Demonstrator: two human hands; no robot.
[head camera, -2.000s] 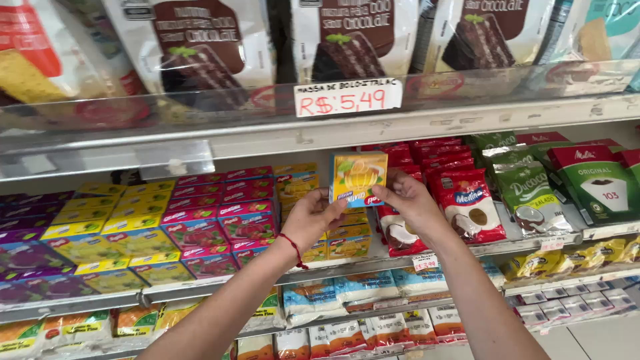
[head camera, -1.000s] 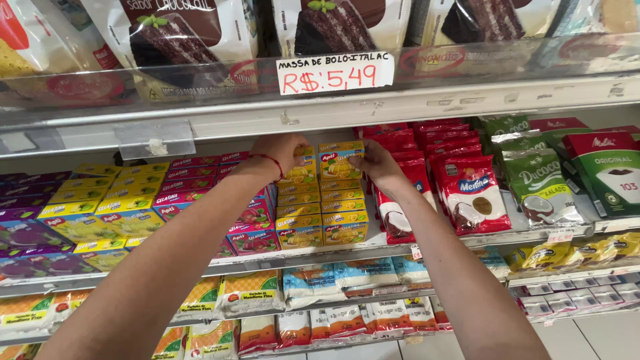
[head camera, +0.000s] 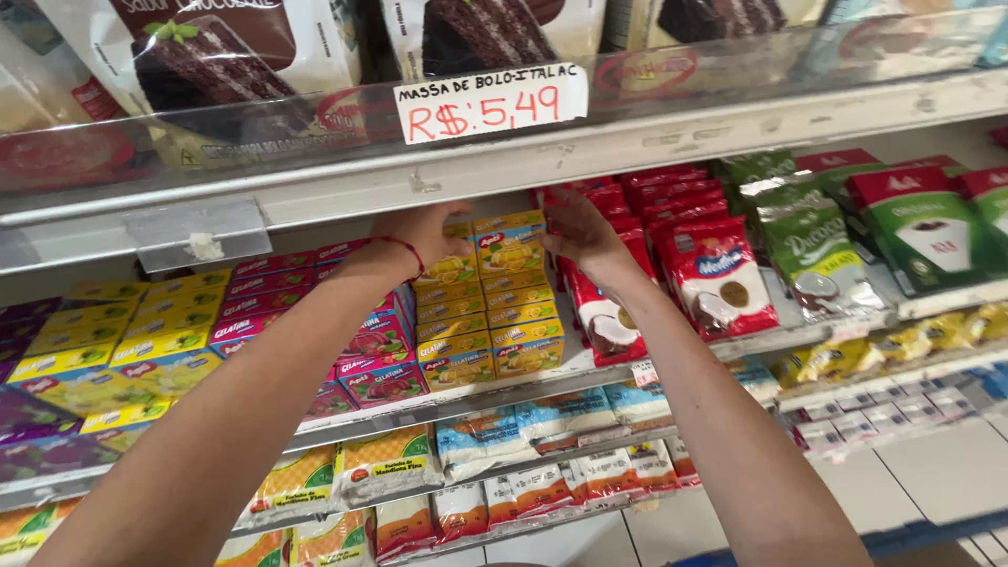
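Two stacks of small yellow-orange gelatin boxes (head camera: 526, 346) stand side by side on the middle shelf. My left hand (head camera: 431, 236) reaches over the back of the left stack, its fingers partly hidden under the upper shelf; whether it grips a box cannot be told. A red cord is around that wrist. Just right of the upright top box (head camera: 510, 246), my right hand (head camera: 579, 236) has its fingers apart and holds nothing. Beside it lie red and white packets of grated coconut (head camera: 602, 315).
The upper shelf's edge (head camera: 339, 177), with a price card (head camera: 492, 106), runs close above both hands. Pink gelatin boxes (head camera: 383, 383) stand at the left, green coconut packets (head camera: 819, 244) and coffee filter boxes (head camera: 929, 228) at the right. Flour bags (head camera: 390, 461) fill lower shelves.
Two seconds ago both hands held a yellow gelatin box in front of the shelf; one second ago they were at the stacks. My right hand has since come off the top box.
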